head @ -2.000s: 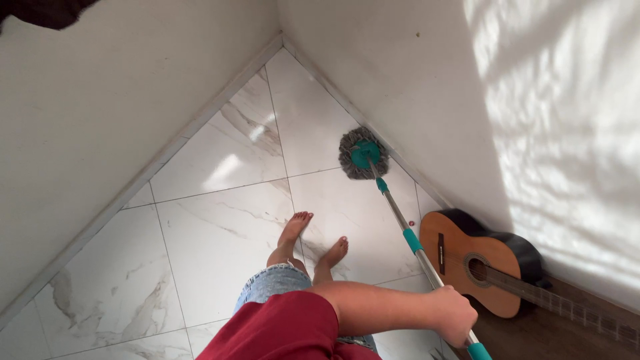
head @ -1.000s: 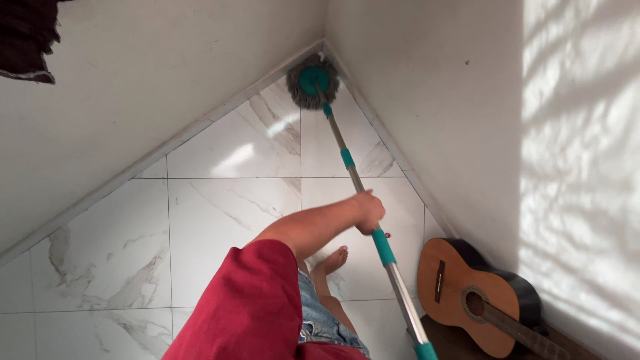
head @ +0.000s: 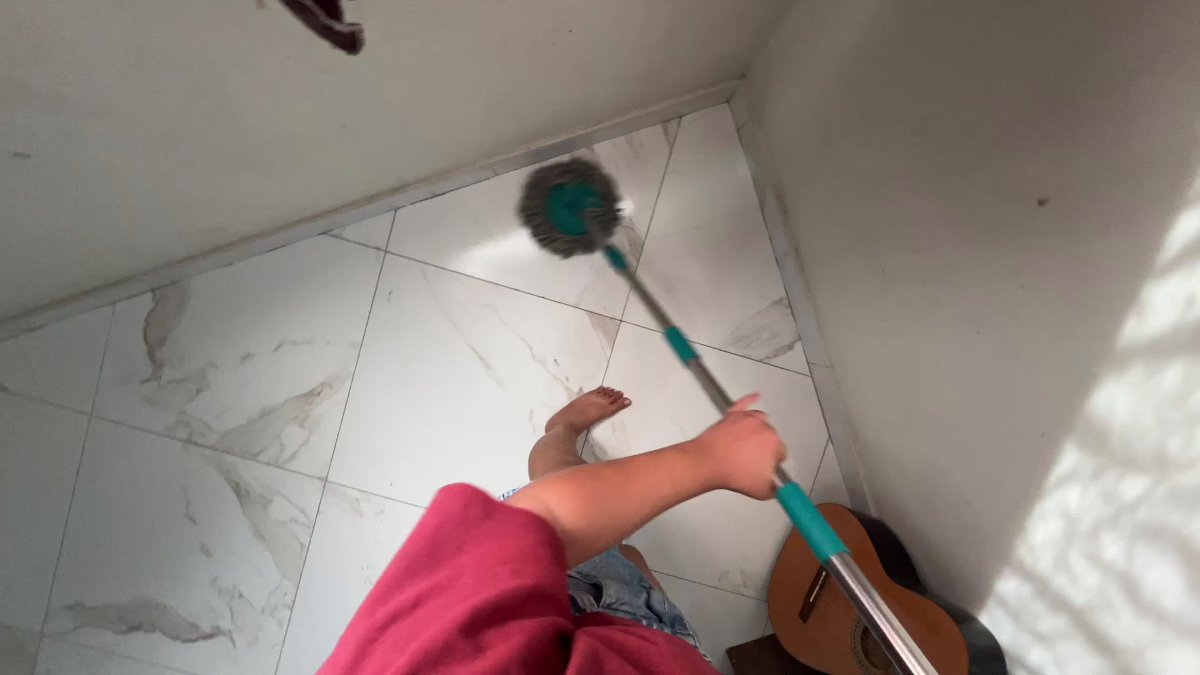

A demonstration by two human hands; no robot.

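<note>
My left hand is closed around the metal pole of a mop, just above a teal collar on it. The arm, in a dark red sleeve, reaches across from the left. The pole slants up and left to a round mop head with grey fringe and a teal centre. This head, slightly blurred, is over the marble-look tiles near the left wall's skirting; whether it touches the floor I cannot tell. My right hand is out of view, as is the pole's upper end.
An acoustic guitar lies at the lower right, beside the right wall, partly behind the pole. Two walls with skirting meet in a corner ahead. My bare foot is on the tiles. Dark cloth hangs at the top left.
The mop head went from beside the right wall into the corner, then left along the left wall's skirting. My left hand keeps hold of the pole. The view has turned.
</note>
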